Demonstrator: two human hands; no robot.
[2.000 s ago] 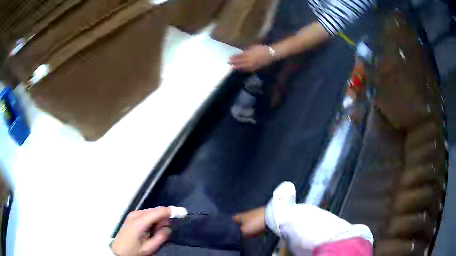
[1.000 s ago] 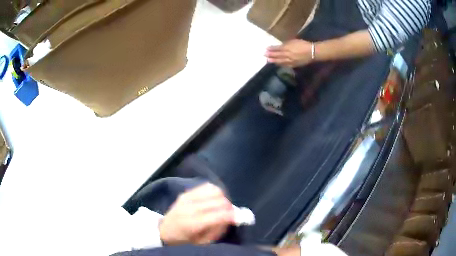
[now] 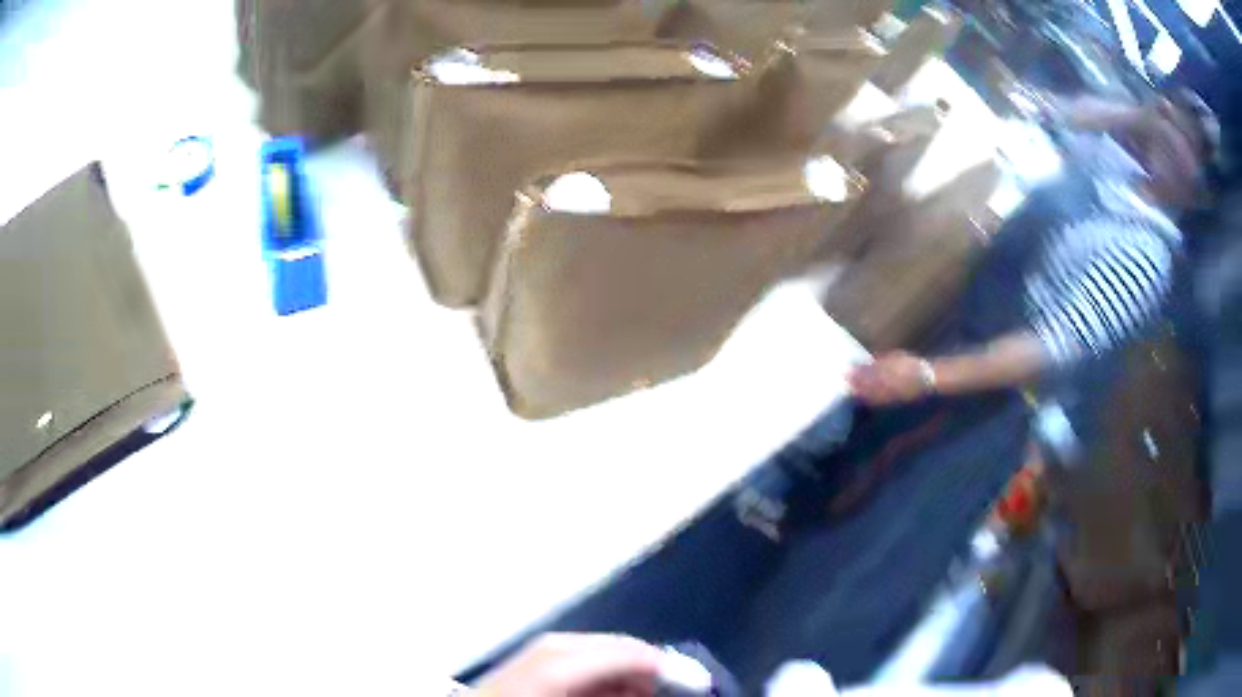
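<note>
My left hand (image 3: 579, 665) is at the bottom edge, blurred and cut off, beside the front edge of the white table (image 3: 341, 545). A small white thing (image 3: 685, 671) shows at its fingertips; what the hand holds, if anything, is unclear. I cannot make out my right hand. A brown handbag (image 3: 654, 293) stands on the table with white wrapping at both top ends. More brown handbags (image 3: 572, 130) stand behind it. A flat brown bag (image 3: 68, 334) lies at the left edge, partly out of view.
A blue tape dispenser (image 3: 293, 225) with yellow inside stands left of the bags, with a blue-rimmed ring (image 3: 185, 165) beside it. Another person's hand (image 3: 892, 377) rests at the table's far corner, below a striped sleeve (image 3: 1103, 279). White shapes (image 3: 804, 679) blur at the bottom edge.
The view has swung left and up, bringing in the flat bag and more standing bags. My left hand is lower in the picture. The other person's hand remains at the table corner.
</note>
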